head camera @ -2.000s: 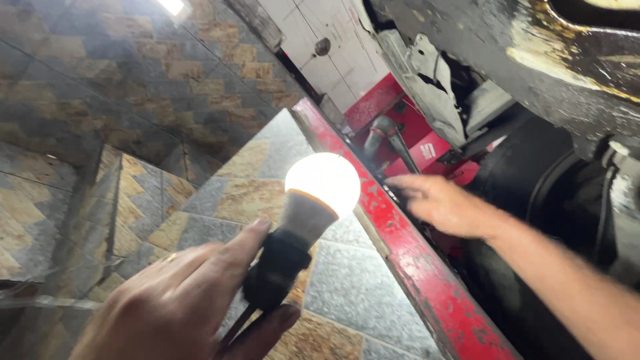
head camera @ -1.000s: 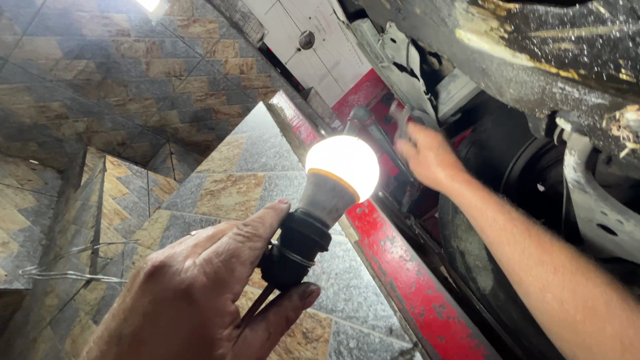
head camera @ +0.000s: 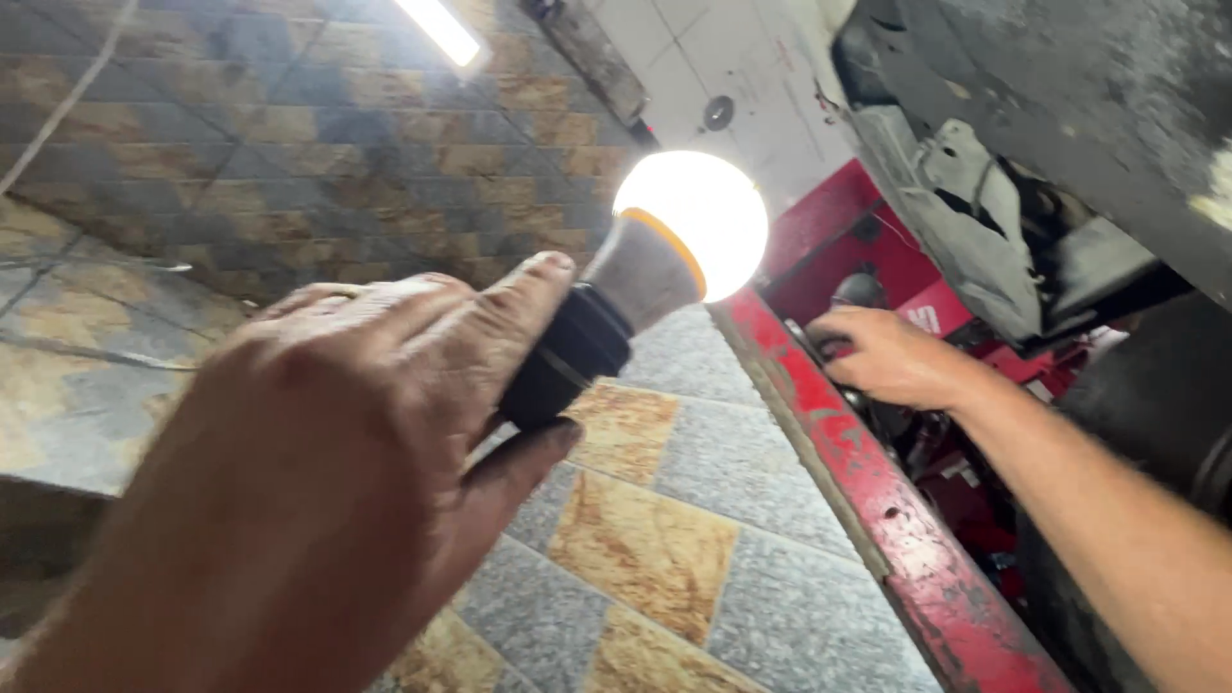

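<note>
My left hand (head camera: 385, 414) grips the black socket (head camera: 568, 356) of a lit light bulb (head camera: 691, 226), which glows white near the middle of the view. To the right, my right hand (head camera: 890, 356) reaches over a worn red metal beam (head camera: 900, 525) with its fingers curled down among dark and metal parts behind it. Whether those fingers grip something is not clear. A rounded metal piece (head camera: 859, 291) stands just beyond the knuckles.
Torn grey panelling (head camera: 982, 202) and a dark vehicle underside (head camera: 1088, 106) fill the upper right. A dark tyre-like part (head camera: 1145, 414) lies beyond my right forearm. Patterned tiles (head camera: 645, 539) border the beam. A light tube (head camera: 438, 34) shines at the top.
My right hand held up a blurred metal object one second ago; now it is lower, among the parts behind the red beam. My left hand still holds the lit bulb. The view has shifted.
</note>
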